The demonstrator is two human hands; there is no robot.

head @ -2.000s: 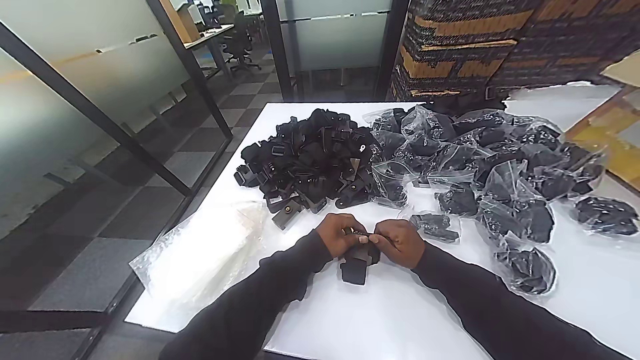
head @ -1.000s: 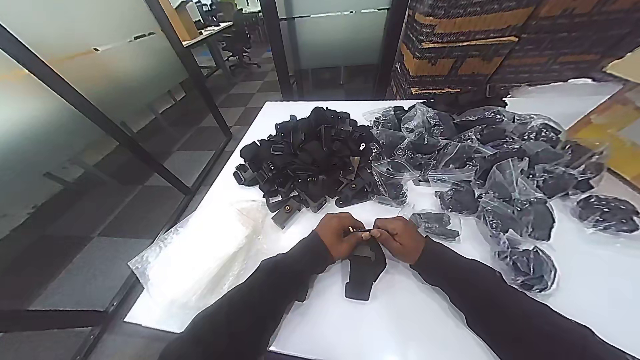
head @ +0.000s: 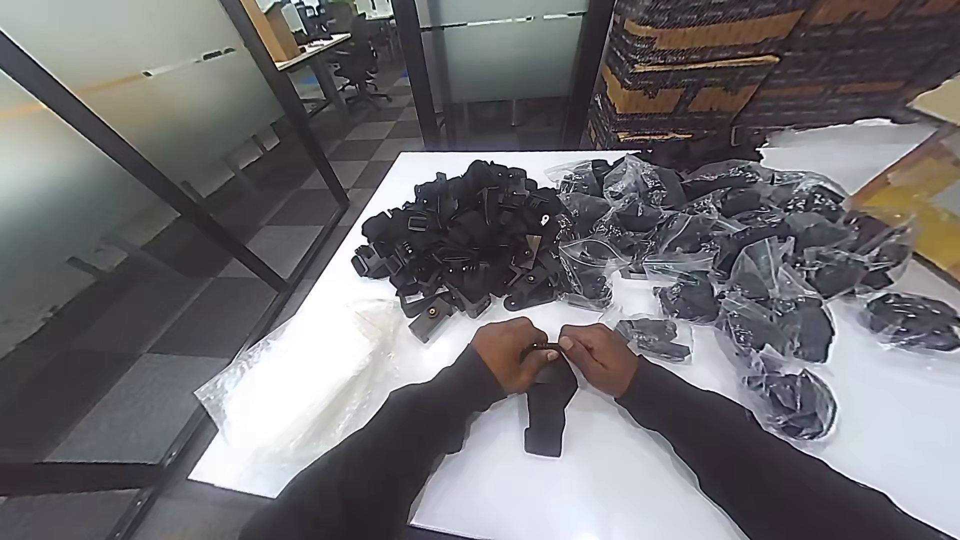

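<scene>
My left hand (head: 514,354) and my right hand (head: 598,358) meet over the white table, both pinching the upper end of a black strap (head: 546,416). The strap hangs down toward me, its lower end on or just above the tabletop. Just beyond my hands lies a heap of black straps and plastic buckle-like parts (head: 465,232). Clear plastic bags with black items inside (head: 750,225) spread over the right side. One small filled bag (head: 654,337) lies close to my right hand. What my fingertips cover at the strap's end is hidden.
A stack of clear plastic bags (head: 315,382) lies on the left of the white table (head: 600,480). Strapped cardboard boxes (head: 690,67) are piled behind the table. Glass partitions (head: 150,135) with dark frames stand at the left, and an office chair (head: 360,64) is farther back.
The strap between my hands was bunched two seconds ago and now hangs down longer. Both hands have stayed in nearly the same place.
</scene>
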